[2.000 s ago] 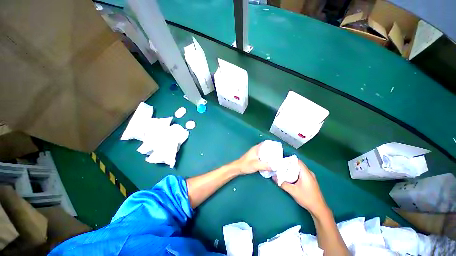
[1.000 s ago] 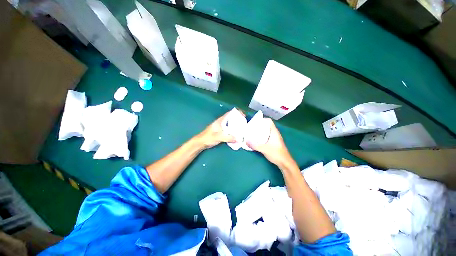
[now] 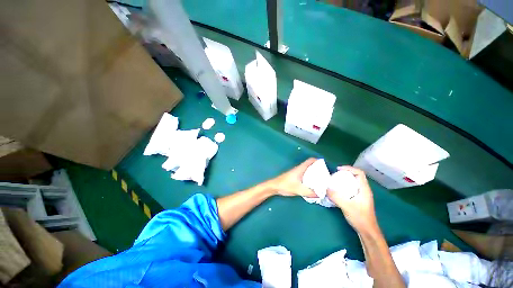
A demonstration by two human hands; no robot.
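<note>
My left hand (image 3: 296,179) holds a white wrapped item (image 3: 316,177) over the green bench. My right hand (image 3: 355,203) holds another white wrapped item (image 3: 343,186). The two items touch, side by side; what is inside them is hidden. Several white product cartons stand at the far edge of the bench: one (image 3: 310,111) beyond my hands, one (image 3: 400,157) to the right of it, others to the left by the metal post. Their top flaps stand up.
White bundles (image 3: 188,156) and two white discs (image 3: 208,123) lie at left, with a blue cap (image 3: 231,118) by the metal post (image 3: 198,62). A brown cardboard sheet (image 3: 73,79) stands at far left. A heap of wrapped items (image 3: 329,274) lies near my body and right arm.
The cartons have shifted left along the far edge relative to the bench. My hands still hold the two wrapped items, now turned differently. The camera view has swung.
</note>
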